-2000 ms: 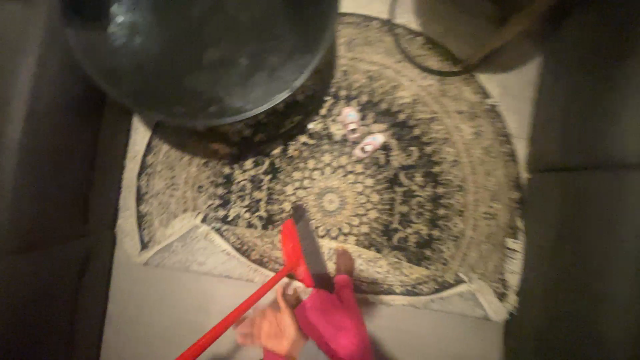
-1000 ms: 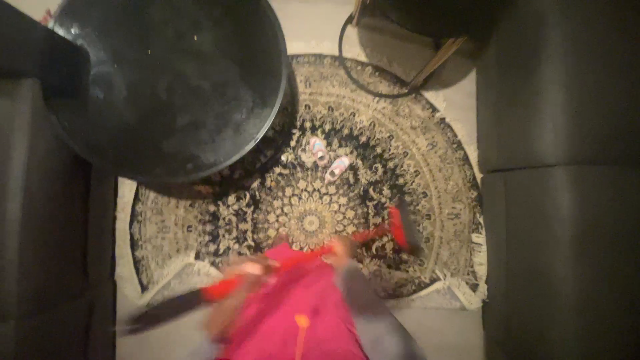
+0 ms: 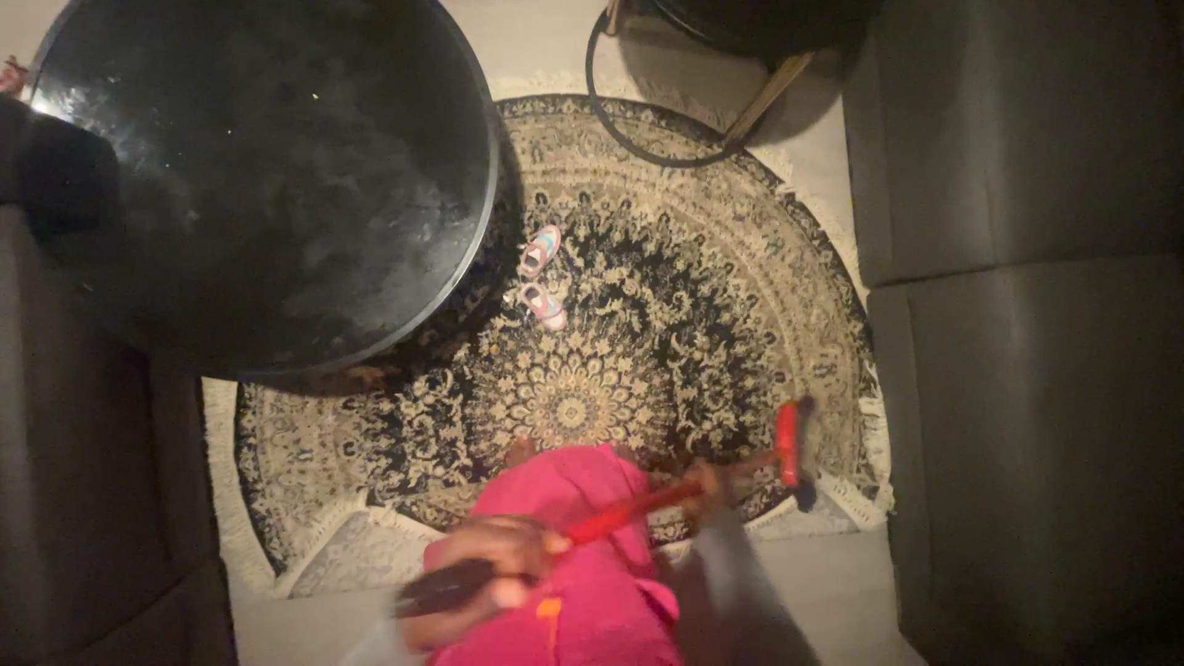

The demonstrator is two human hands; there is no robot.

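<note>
A red broom [image 3: 634, 511] with a dark grip lies slantwise across my pink clothing, its head on the right part of the round patterned rug [image 3: 570, 370]. Near the dark end of the handle my left hand [image 3: 495, 569] is closed around it. Farther along, close to the head, my right hand [image 3: 708, 490] grips the red shaft; motion blurs it. Two small pink-and-white shoes, one [image 3: 541, 251] above the other [image 3: 543, 306], rest on the rug beside the round black table.
The round black table [image 3: 277, 176] covers the upper left. A dark stool with wooden legs [image 3: 768, 100] and a black ring stands at the top. Dark sofas flank the rug at left [image 3: 83, 444] and right [image 3: 1027, 444]. The rug's front edge is folded over in places.
The broom head has moved from near the rug's front middle to its right side. One second ago the shoes lay side by side; now they are at different angles, nearer the table.
</note>
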